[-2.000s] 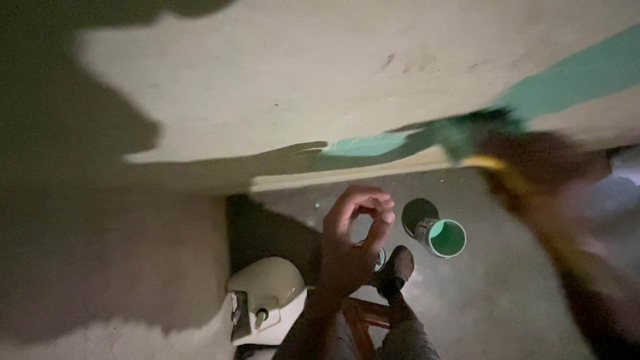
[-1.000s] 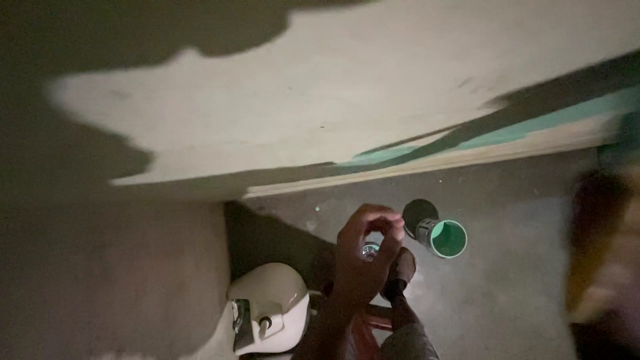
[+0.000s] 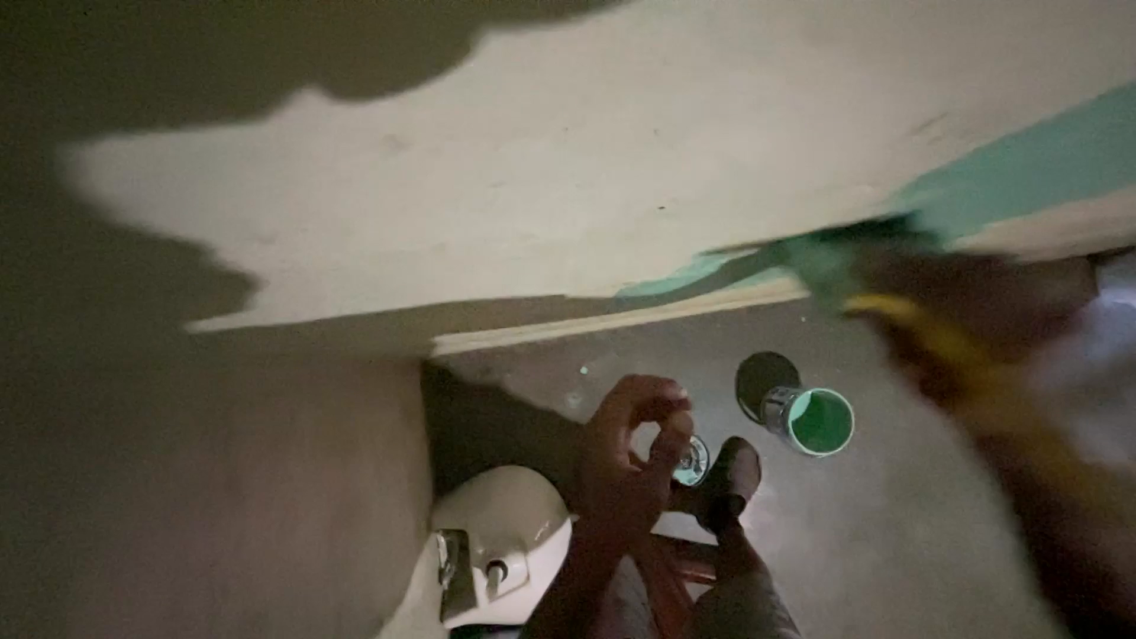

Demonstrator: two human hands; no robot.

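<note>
My right hand [image 3: 967,311], blurred, grips a paintbrush by its yellow handle [image 3: 887,311]. The brush's green, paint-covered bristles [image 3: 825,257] are against the lower part of a pale wall [image 3: 532,195], where a band of green paint [image 3: 1047,169] runs. Lower and further left, my left hand [image 3: 639,444] is raised over the floor with thumb and fingers curled into a ring, and no object shows in it. An open can of green paint [image 3: 821,422] stands on the floor between my hands. A round lid [image 3: 692,461] shows partly behind my left hand.
A pale molded plastic object [image 3: 515,524] with a dark panel stands on the floor at the lower left, near the side wall [image 3: 222,497]. My foot [image 3: 737,470] is beside the lid. Part of a reddish seat [image 3: 697,559] shows under my legs. Dark shadows cross the wall and floor.
My right hand with the brush was low at the right edge a second ago and has moved up and left to the wall. My left hand has stayed curled above the floor.
</note>
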